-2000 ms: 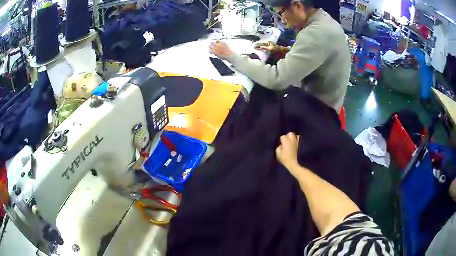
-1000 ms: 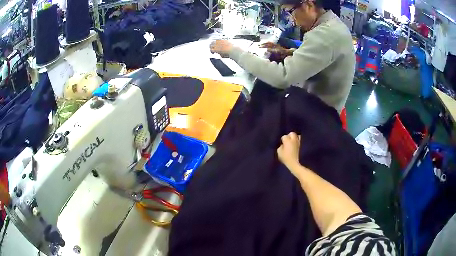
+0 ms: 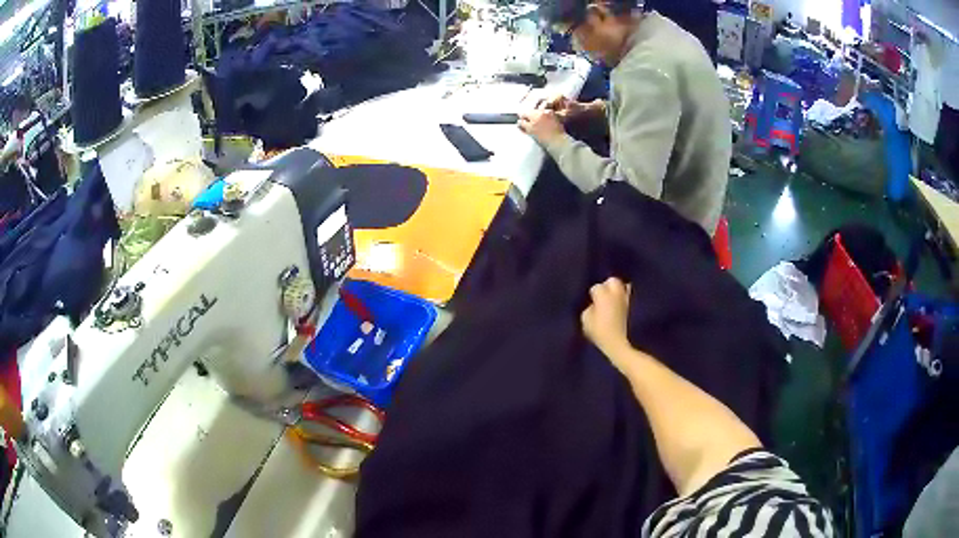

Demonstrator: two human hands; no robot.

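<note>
A large black garment [image 3: 526, 389] hangs over the table edge and fills the space in front of me. My right hand [image 3: 607, 315] is closed on the garment near its upper middle, with the bare forearm reaching in from the lower right. My left hand is not in the picture. The white sewing machine [image 3: 200, 315] marked TYPICAL stands at the left; its needle area is not visible.
A blue parts tray [image 3: 370, 342] and red and yellow-orange scissors [image 3: 339, 433] lie right of the machine. An orange sheet [image 3: 452, 226] with a dark rounded shape lies beyond. A seated person [image 3: 673, 116] works at the white table [image 3: 389, 124]. Thread cones [image 3: 97, 79] stand behind.
The other person's hands have moved right and nearer together, and a second dark strip now shows on the table. My right hand has stayed in place on the garment.
</note>
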